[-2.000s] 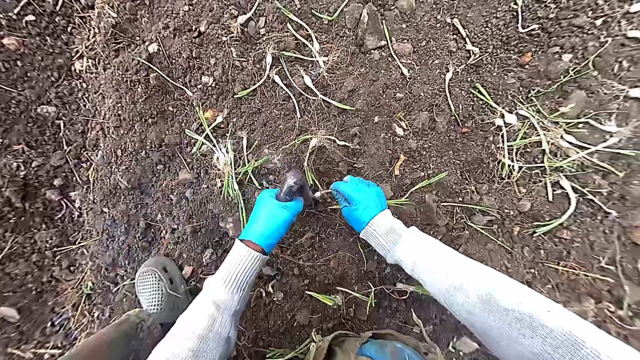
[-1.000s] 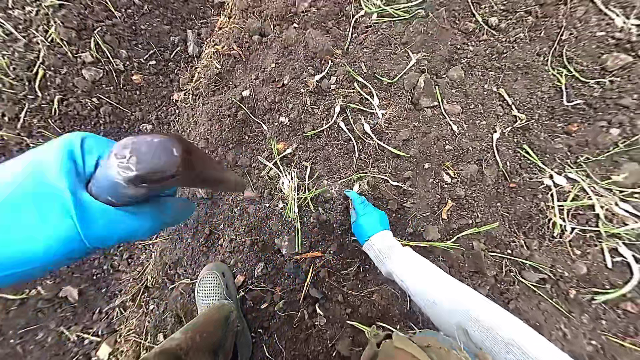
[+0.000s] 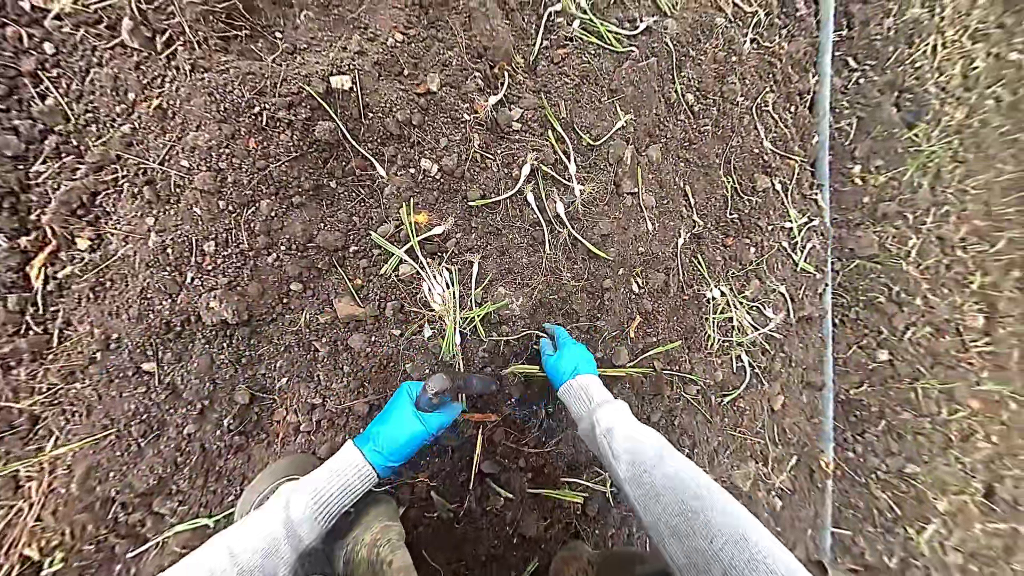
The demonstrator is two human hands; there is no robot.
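My left hand point(image 3: 410, 426), in a blue glove, is closed around a dark hand tool point(image 3: 458, 386), probably a dibber, just above the soil. To its right, my right hand point(image 3: 565, 357), also gloved in blue, reaches down to the soil beside a thin stem; whether its fingers hold anything is unclear. Just beyond my hands lies a bunch of bulb seedlings point(image 3: 445, 298) with white bulbs and green leaves. More loose seedlings point(image 3: 565, 210) are scattered farther up, and a green stalk point(image 3: 526, 370) lies against the right glove.
A pale taut cord point(image 3: 827, 264) runs along the right side, with dry grass point(image 3: 960, 240) past it. Another heap of seedlings point(image 3: 732, 316) lies left of the cord. My shoe point(image 3: 276, 480) and knees are at the bottom. Stones and dry stalks dot the soil.
My left hand, raised close to the camera with the tool a second ago, is down near the soil beside my right hand. The view has shifted, bringing the cord into sight.
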